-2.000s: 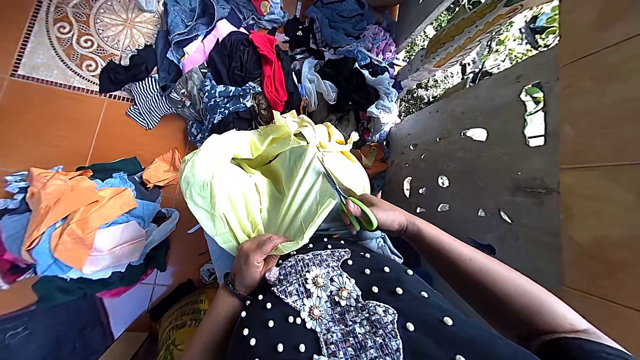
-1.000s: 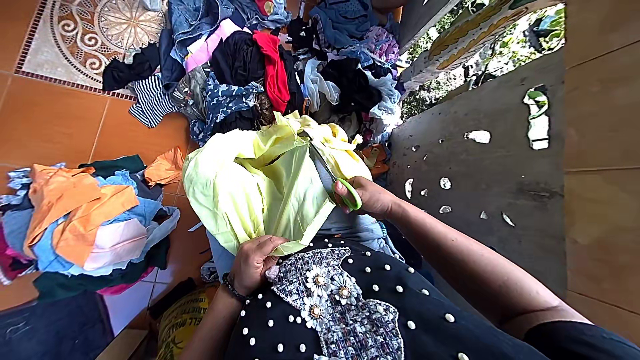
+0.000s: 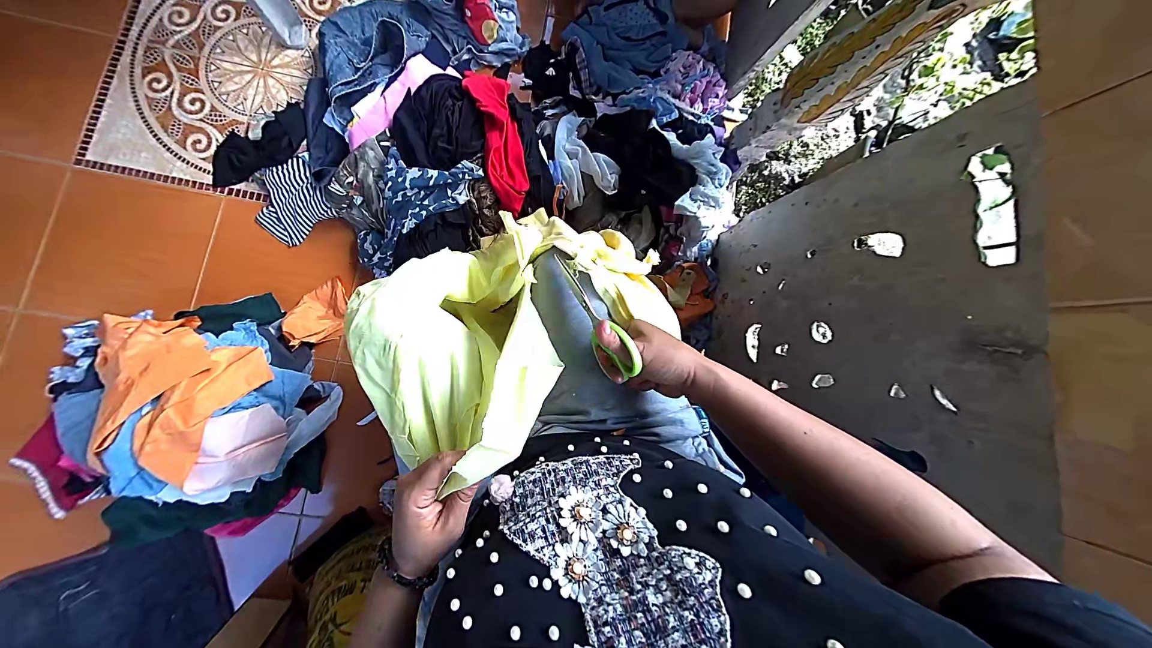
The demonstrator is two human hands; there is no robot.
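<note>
Pale yellow fabric (image 3: 432,360) lies across the lap, over light blue-grey cloth (image 3: 576,369). My left hand (image 3: 432,513), with a dark bracelet at the wrist, pinches the near corner of the yellow fabric. My right hand (image 3: 661,360) grips green-handled scissors (image 3: 618,351) by the finger loops. Their blades point up and to the left, at the gap between two parts of the yellow fabric. How far apart the blades are is hard to tell.
A large mixed heap of clothes (image 3: 450,126) lies ahead on the floor. Orange and blue cloth pieces (image 3: 198,396) are piled at the left on orange tiles (image 3: 135,234). A grey wall with holes (image 3: 891,324) stands at the right. A printed yellow sack (image 3: 346,576) is at the lower left.
The yellow fabric has parted along a cut, and the light blue-grey cloth beneath now shows between its two sides. My left hand still holds the near corner; my right still holds the scissors.
</note>
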